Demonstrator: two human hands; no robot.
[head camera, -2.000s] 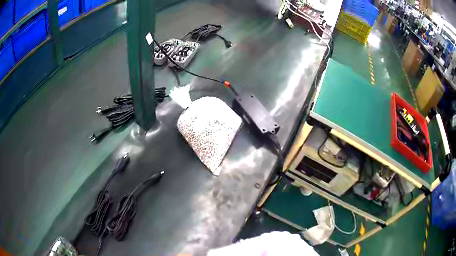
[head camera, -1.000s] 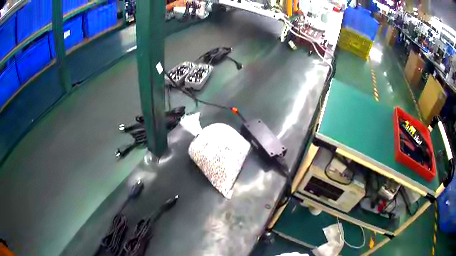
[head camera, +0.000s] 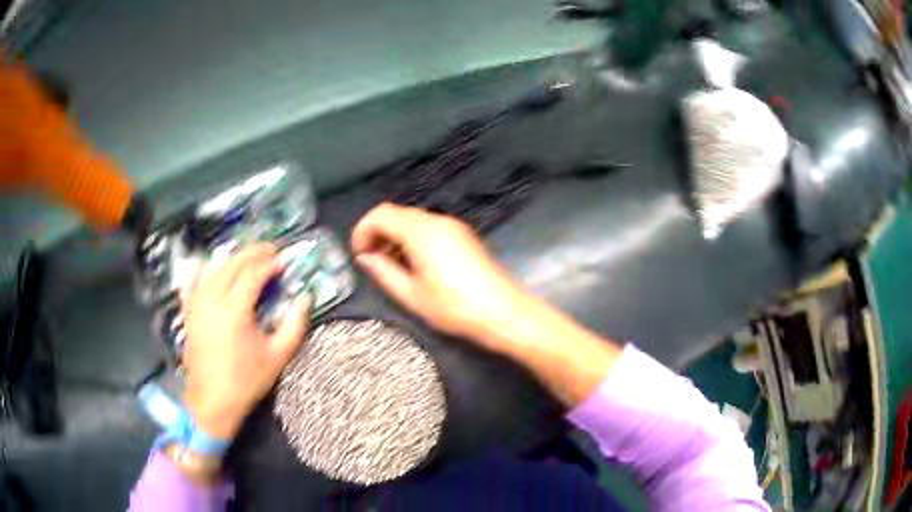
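Note:
Two open adapter cases with circuit boards (head camera: 262, 200) lie side by side at the left of the bench, blurred. My left hand (head camera: 235, 325) rests over the nearer case with its fingers spread on the board. My right hand (head camera: 425, 262) is just right of the cases, above the bench, fingers curled; whether it holds a small screw cannot be told. The round screw dish, heaped with silvery screws (head camera: 360, 402), is nearest me, below both hands. The orange electric screwdriver (head camera: 65, 150) is at the upper left, its dark bit end close to the cases.
Black bundled cords (head camera: 455, 165) lie behind my right hand. The bag of spare screws (head camera: 735, 150) stands at the upper right, with a dark box (head camera: 798, 190) beside it. More black cords (head camera: 35, 340) are at the far left. A shelf with a pale device (head camera: 808, 350) is at the right.
The view has swung left and down to the near bench. Both hands, the cases, the screw dish and the screwdriver now show. The screw bag has shifted to the upper right of the picture.

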